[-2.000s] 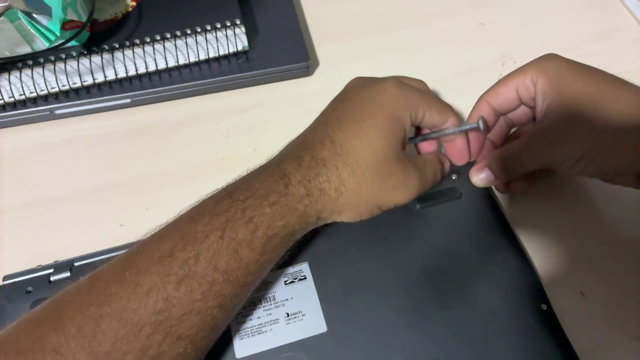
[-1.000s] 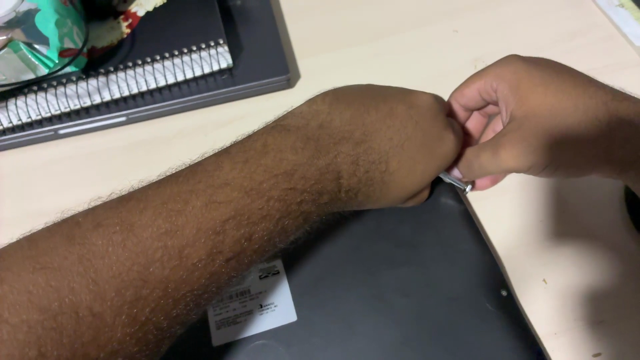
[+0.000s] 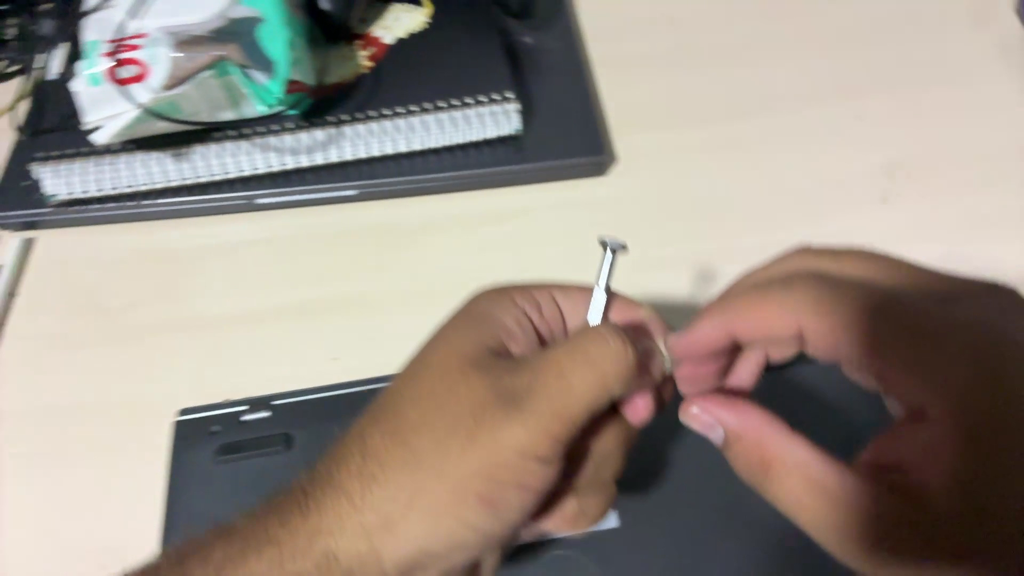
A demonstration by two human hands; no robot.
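My left hand [image 3: 520, 400] is closed around a small metal screwdriver [image 3: 602, 284], whose flat round cap points up and away from me; its tip is hidden in the fingers. Close by on the right is my right hand [image 3: 808, 392], thumb and fingers apart, the fingertips almost at the left fingertips. I cannot tell whether anything small lies between them. Both hands are over the black underside of a laptop [image 3: 720, 520], which has a rubber foot [image 3: 253, 446] near its far left corner. A white label [image 3: 604, 522] on it is mostly covered by my left hand.
At the back left a closed dark laptop [image 3: 560, 152] lies on the pale wooden table [image 3: 760, 144]. A spiral-bound notebook [image 3: 280, 148] rests on it, with a green and white plastic packet [image 3: 192, 72] and a thin black cable on top.
My hands have left the laptop's corner and are over its middle part. The screwdriver, low at the corner a second ago, now points upward. The view has shifted.
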